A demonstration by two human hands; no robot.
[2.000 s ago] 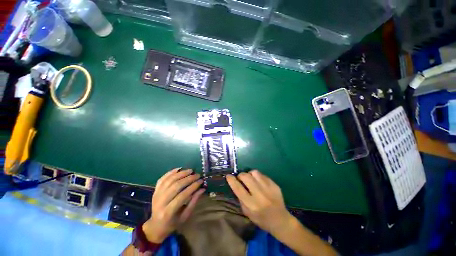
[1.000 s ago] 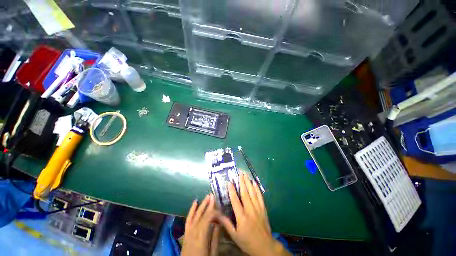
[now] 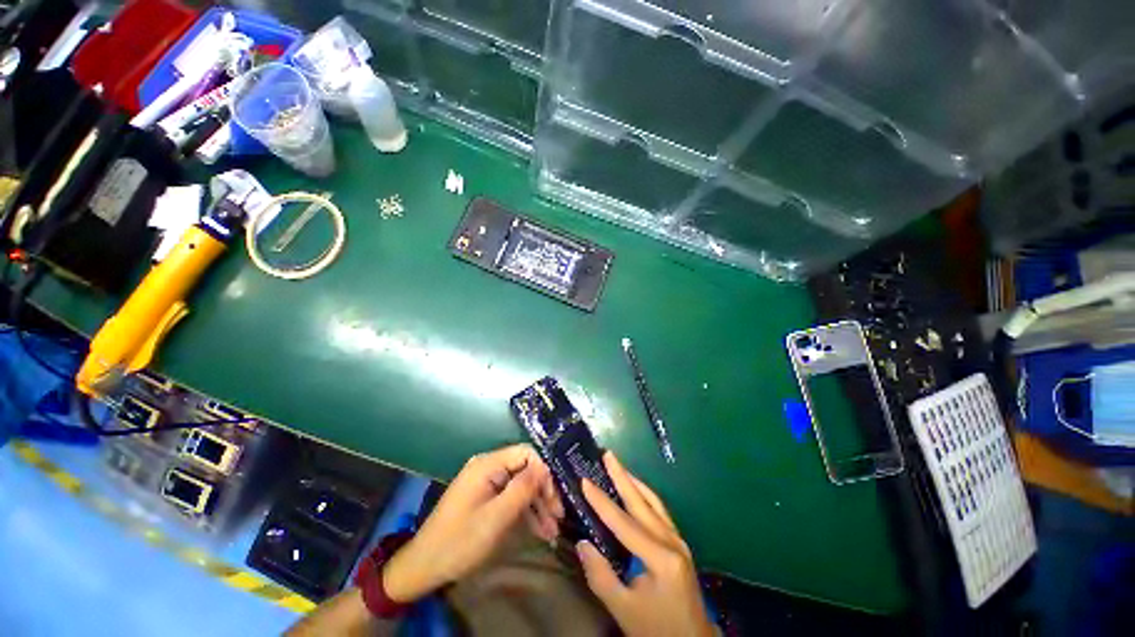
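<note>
The opened phone mid-frame (image 3: pixel 564 436) lies tilted at the front edge of the green mat, its camera end pointing away from me. It looks mostly dark, with small bright parts at the far end. My right hand (image 3: pixel 641 548) holds its right side, fingers over the lower part. My left hand (image 3: pixel 498 504) is at its left side with fingers curled; whether it grips the frame or a small part is unclear. A thin dark pen-like tool (image 3: pixel 647 401) lies on the mat to the right of the phone.
A second phone housing (image 3: pixel 532 254) lies behind. At right are a rear frame (image 3: pixel 846 401), a blue pick (image 3: pixel 797 418) and a white parts grid (image 3: pixel 976 488). At left are a tape ring (image 3: pixel 296 273), a yellow-handled screwdriver (image 3: pixel 156 305) and a clear cup (image 3: pixel 284 118). Plastic drawers (image 3: pixel 697 137) stand behind.
The view has shifted. The phone mid-frame has turned and now looks darker, held by my right hand at its side instead of under spread fingers. The pen-like tool appeared on the mat after the earliest frame.
</note>
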